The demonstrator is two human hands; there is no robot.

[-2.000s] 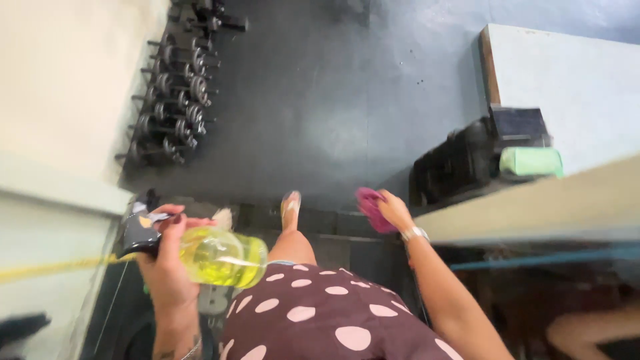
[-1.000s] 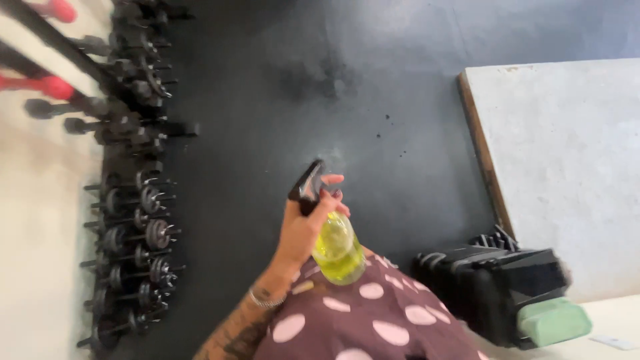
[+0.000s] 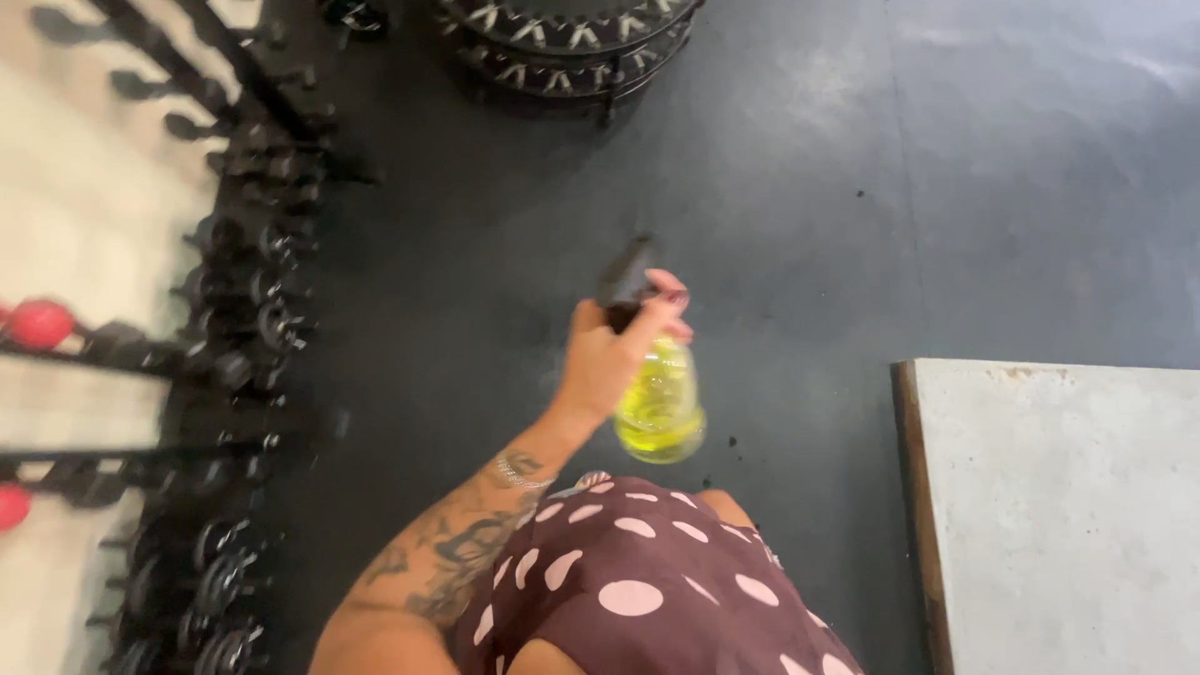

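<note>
My left hand is closed around the neck of a clear spray bottle that holds yellow liquid. The bottle's black trigger head points up and away from me, with my fingers wrapped at its trigger side. The bottle hangs in front of my polka-dot garment, above the dark floor. My right hand is outside the view, so what it holds cannot be seen.
Racks of dumbbells line the wall at left, some with red ends. A round black stand is at the top. A pale platform with a wooden edge lies at right, on dark flooring.
The view has moved forward over the floor. My left hand brought the bottle from the left to in front of my body. My right hand, earlier holding a magenta cloth, has left the view.
</note>
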